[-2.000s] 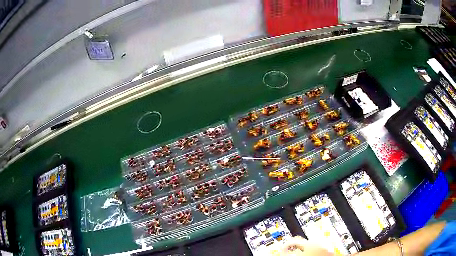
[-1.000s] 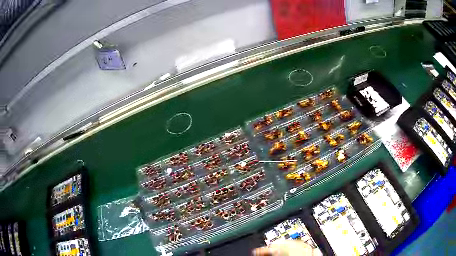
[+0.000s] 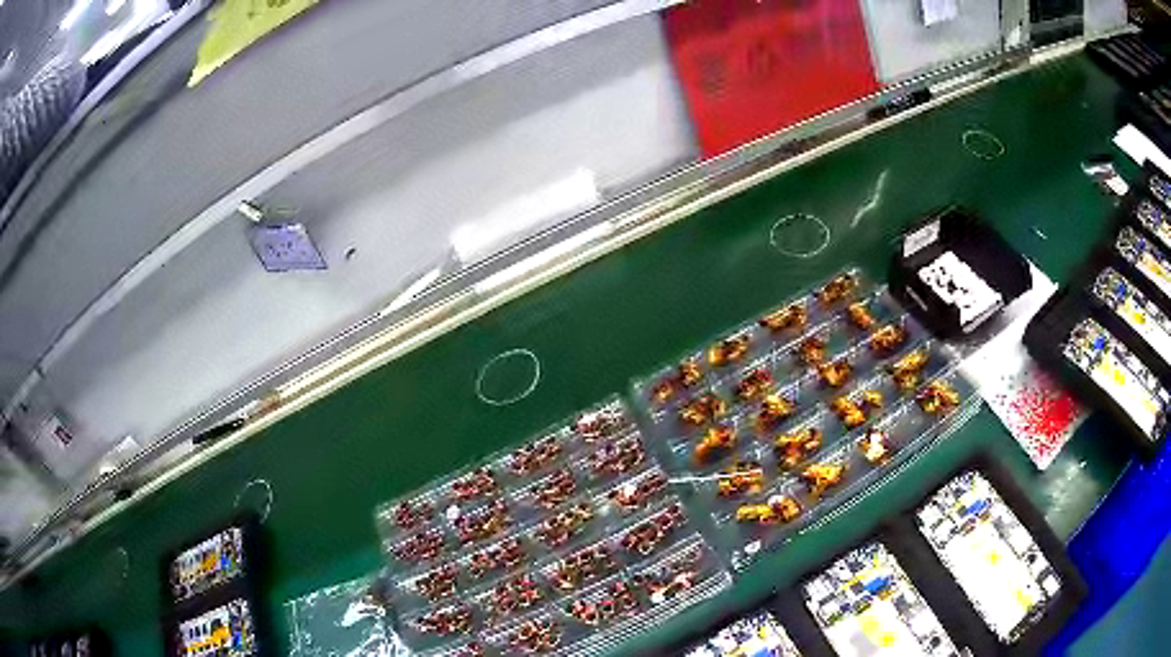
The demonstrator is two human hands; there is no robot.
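Note:
No hand shows in the head view now. Nearest in front of me is a black board carrier (image 3: 1061, 580) at the bottom right, holding several white circuit boards (image 3: 989, 552) with blue and yellow parts; the leftmost board is cut off by the bottom edge. Behind it lie two clear trays side by side. The right tray (image 3: 822, 398) holds yellow-orange wound parts. The left tray (image 3: 546, 533) holds dark red-brown parts. A thin white stick (image 3: 700, 477) lies between the trays, reaching onto the right one.
A black bin (image 3: 957, 276) with white parts stands right of the trays, beside a red-and-white sheet (image 3: 1038, 411). More carriers stand at right (image 3: 1047, 321) and left (image 3: 251, 584). A plastic bag (image 3: 344, 621) lies left of the trays. A blue crate (image 3: 1130, 513) is at the right edge.
The hand at the bottom edge, over the leftmost board of the near carrier, has gone out of view. The view has tilted and shifted, so the left-hand tray and carriers sit lower in the picture.

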